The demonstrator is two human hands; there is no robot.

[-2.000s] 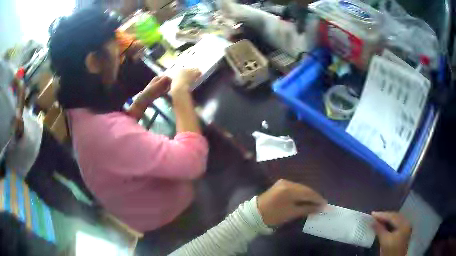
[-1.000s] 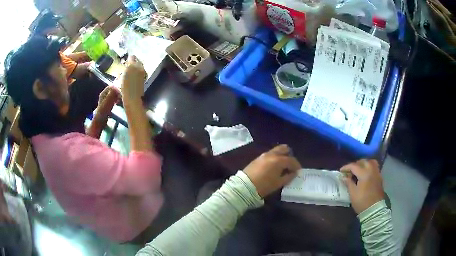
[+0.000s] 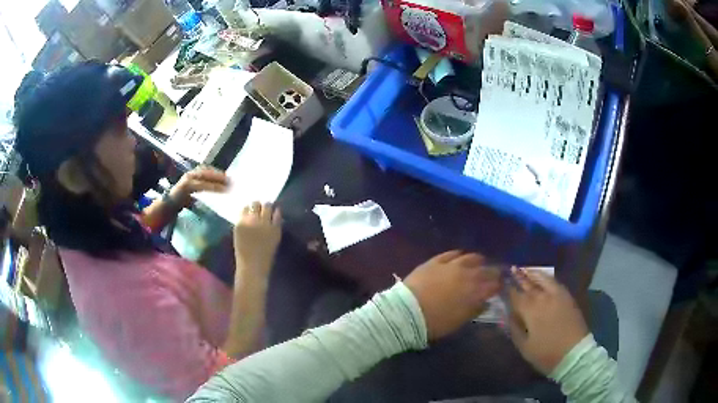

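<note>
A partly folded white printed leaflet point(image 3: 494, 310) lies at the table's near edge, mostly covered by my hands. My left hand point(image 3: 454, 293) is on its left part, fingers bent over the paper. My right hand point(image 3: 545, 316) is on its right part, its fingertips close to those of my left hand. A pale strip of the paper shows above my right hand. The exact fold under the fingers is hidden. A stack of unfolded leaflets point(image 3: 538, 118) leans in the blue tray point(image 3: 472, 187) ahead of my hands.
A crumpled paper scrap point(image 3: 352, 224) lies mid-table. A tape roll point(image 3: 447, 122) is in the tray; a red-capped bottle point(image 3: 582, 31) stands behind. At left, a person in pink point(image 3: 142, 311) handles a white sheet point(image 3: 264, 169) near a divider box point(image 3: 281, 98) and a leaflet pile point(image 3: 206, 118).
My hands have come together over the leaflet, which was held stretched between them. The neighbour now has a white sheet spread out in front. The view has shifted slightly.
</note>
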